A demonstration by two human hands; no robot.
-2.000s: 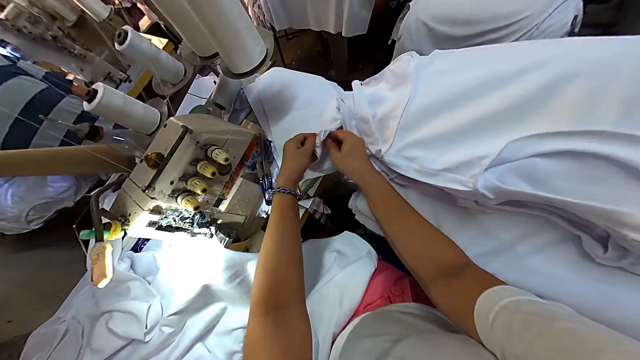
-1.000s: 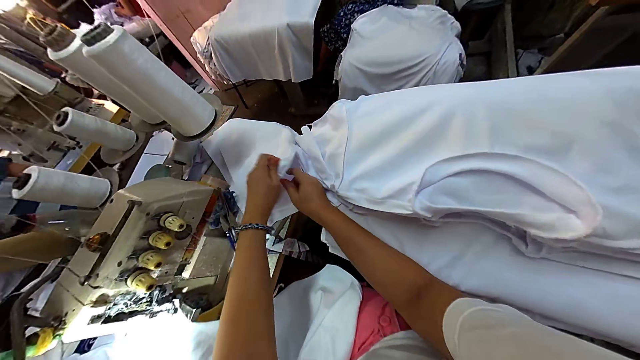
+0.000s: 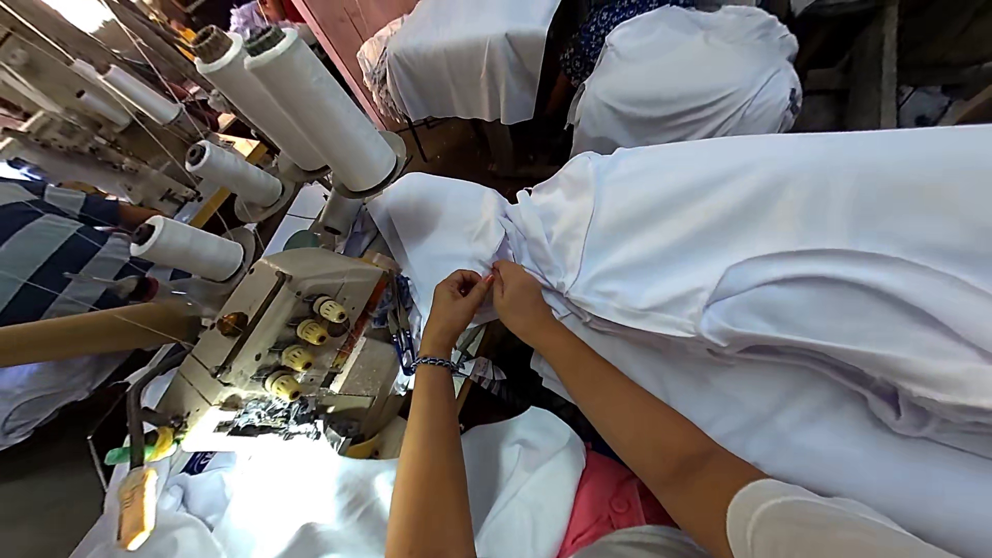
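Note:
My left hand (image 3: 457,302), with a braided bracelet at the wrist, pinches the lower edge of a white fabric garment (image 3: 449,217). Touching it at the fingertips, my right hand (image 3: 521,298) pinches the same cloth where it is gathered. The bit of cloth between the fingers is mostly hidden. The garment continues to the right over a large heap of white fabric (image 3: 775,194). Left of my hands stands an overlock sewing machine (image 3: 287,325) with yellow tension dials. Scissors or snips (image 3: 401,333) with blue handles lie between the machine and my left hand.
Large white thread cones (image 3: 322,108) stand behind the machine. More white cloth (image 3: 310,496) lies brightly lit below the needle area. A person in a striped shirt (image 3: 54,248) is at the far left. Cloth-covered piles (image 3: 682,77) stand at the back. A brown tube (image 3: 93,333) juts in from the left.
Both hands stay close together on the white garment. From one second ago to now, my left hand has lowered and its fingertips have met those of my right hand. The view has shifted since the earliest frame.

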